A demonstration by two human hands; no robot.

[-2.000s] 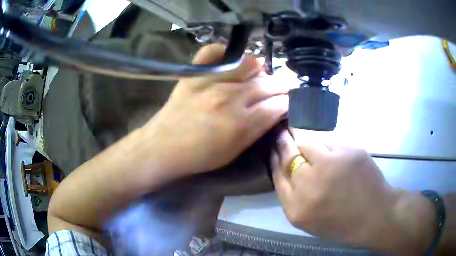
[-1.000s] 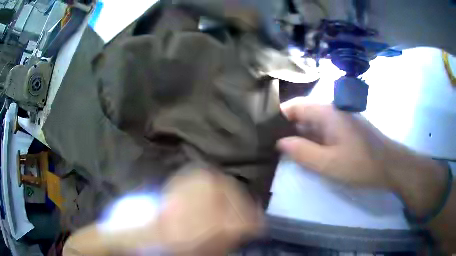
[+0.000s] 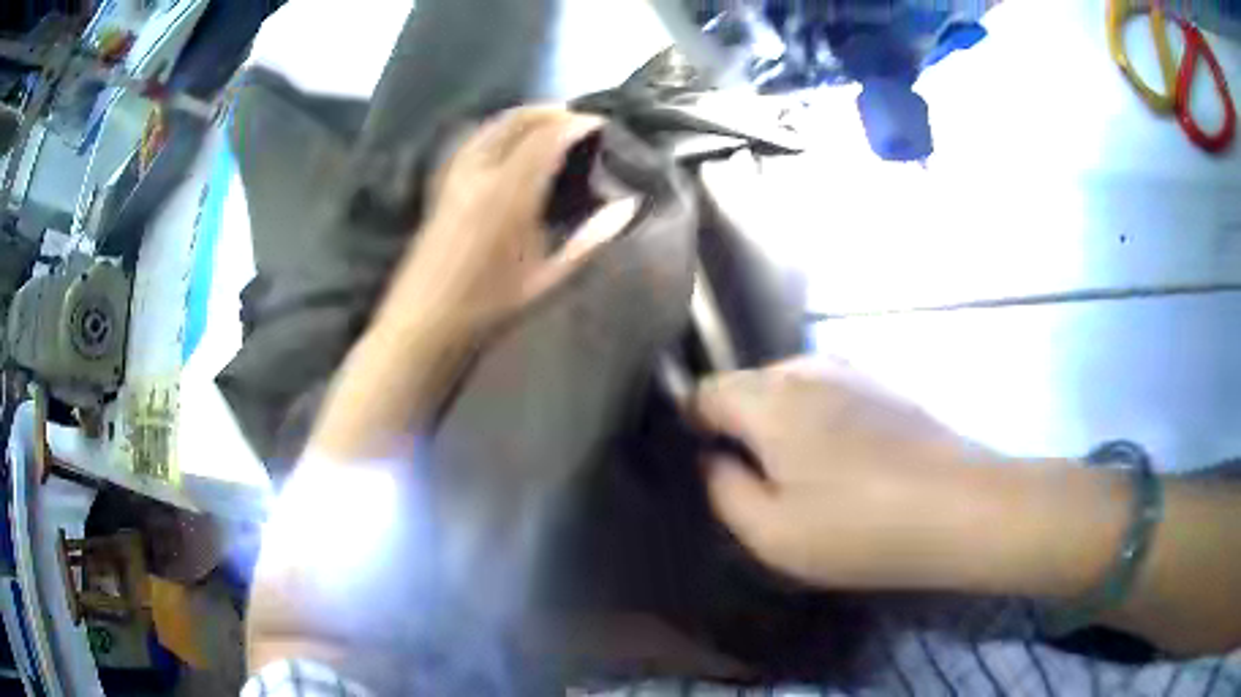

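Observation:
The olive-brown fabric (image 3: 544, 395) lies bunched over the table and hangs towards the lap, with a darker part below my hands. My left hand (image 3: 510, 225) grips a fold of it at the upper middle, thumb and fingers around the cloth. My right hand (image 3: 830, 470) pinches the cloth's right edge, lower and to the right; its fingertips are blurred. The sewing machine's black knob (image 3: 894, 120) hangs at the top, above and right of the fabric. The needle area is blurred, and I cannot tell whether cloth lies under it.
Scissors with yellow and red handles (image 3: 1173, 68) lie at the top right on the white table (image 3: 1007, 266). A second, cream machine (image 3: 85, 324) stands at the left. A small brown wooden stand (image 3: 109, 572) is at the lower left. A checked shirt (image 3: 980, 667) shows along the bottom.
My left hand has moved up from the bottom and now grips the fabric. My right hand has moved down and left with its edge. The fabric is bunched differently, and the view has shifted, showing the scissors.

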